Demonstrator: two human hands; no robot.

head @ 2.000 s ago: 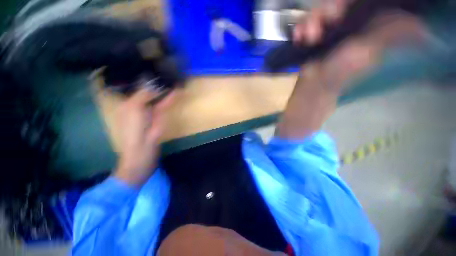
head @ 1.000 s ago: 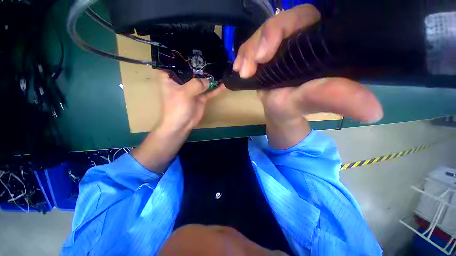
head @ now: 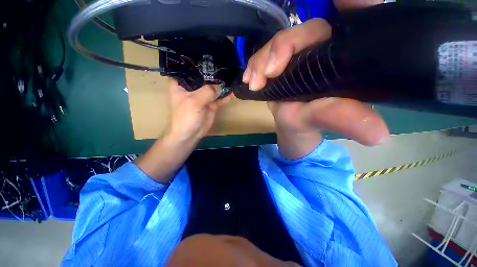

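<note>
A black headset point(head: 178, 23) with curved silver-grey tubes lies across the top centre. Its open ear cup point(head: 183, 57) shows thin wires and a pale part. My left hand point(head: 193, 109) holds the cup's near edge, with fingertips at a small green circuit board point(head: 225, 92). My right hand point(head: 293, 49) is closed around the ribbed handle of a black electric screwdriver point(head: 387, 55), which points left. The driver's front end is at the cup's right edge by my left fingertips. Its tip and any screw are too dark to make out.
A tan mat point(head: 151, 112) lies on the green bench point(head: 99, 122). Black cables point(head: 44, 94) are at the left. Blue bins point(head: 44, 195) of cables stand below the left bench edge. A blue tray point(head: 314, 9) shows at the top. A white rack point(head: 452, 219) is at lower right.
Since two seconds ago, the headset and driver have come together in front of me. Over the last second both hands have stayed nearly in place, with the driver's rear a little lower.
</note>
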